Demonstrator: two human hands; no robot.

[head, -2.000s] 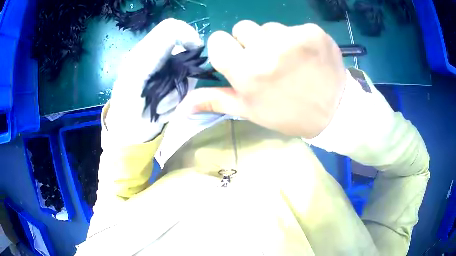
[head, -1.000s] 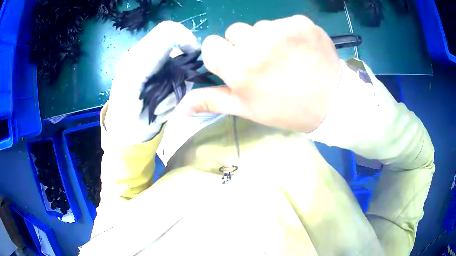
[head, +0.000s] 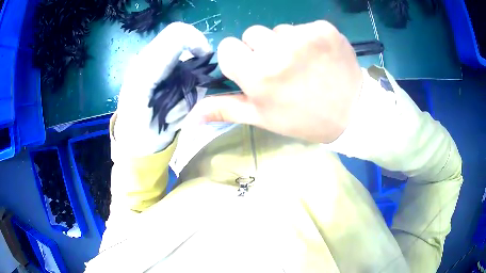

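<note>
A black spiky hair part is held in my left hand, which wears a white glove. My right hand is bare and closed around a slim black knife, whose handle end sticks out to the right past the hand. The knife's tip is hidden or too unclear to see. My right thumb reaches under the part, and the fingertips are close to its right-hand spikes.
A heap of black spiky parts lies at the left of the green mat. More black parts lie at the far right. Blue bins stand at both sides, and bins with black parts are below the bench edge.
The knife handle and right hand have shifted slightly up and left since the first frame, then a little down. Both hands keep their hold on the part and knife.
</note>
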